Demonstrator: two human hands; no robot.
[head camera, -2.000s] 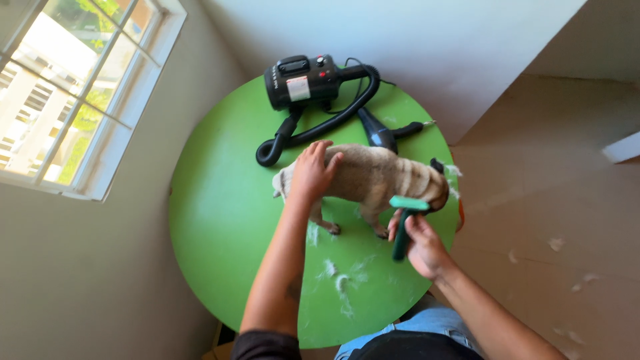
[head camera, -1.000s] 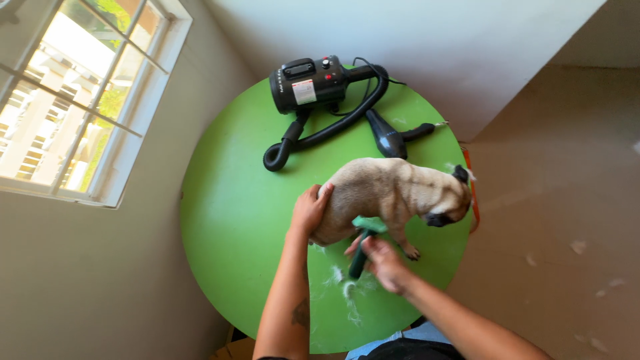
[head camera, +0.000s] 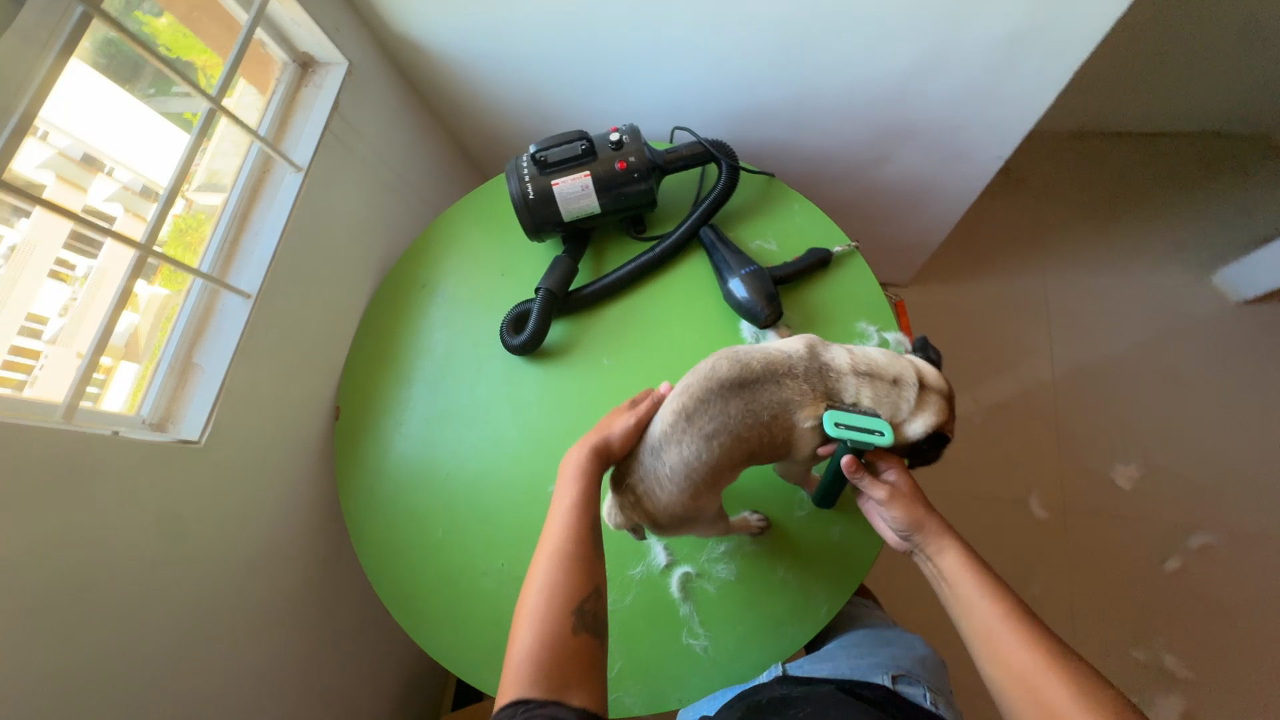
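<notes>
A fawn pug (head camera: 760, 420) with dark ears stands on a round green table (head camera: 430, 420), its head at the right edge. My left hand (head camera: 625, 425) rests against the pug's rump and far flank, holding no tool; some of its fingers are hidden. In my right hand (head camera: 890, 495) is a green pet deshedding brush (head camera: 858, 428), its dark handle pointing down and its head against the pug's shoulder. Loose pale fur (head camera: 683, 585) lies on the table below the dog, near my left forearm.
A black pet blower (head camera: 585, 180) with a ribbed hose (head camera: 640, 265) stands at the table's back. A dark hair dryer (head camera: 745, 275) lies close behind the pug. A wall and a barred window (head camera: 150, 230) are at the left. Fur tufts dot the tiled floor (head camera: 1000, 400).
The brush has moved right, from the pug's side to its shoulder. Two seconds ago my left hand lay on the pug's back; now it is at the rump. The pug's body has turned.
</notes>
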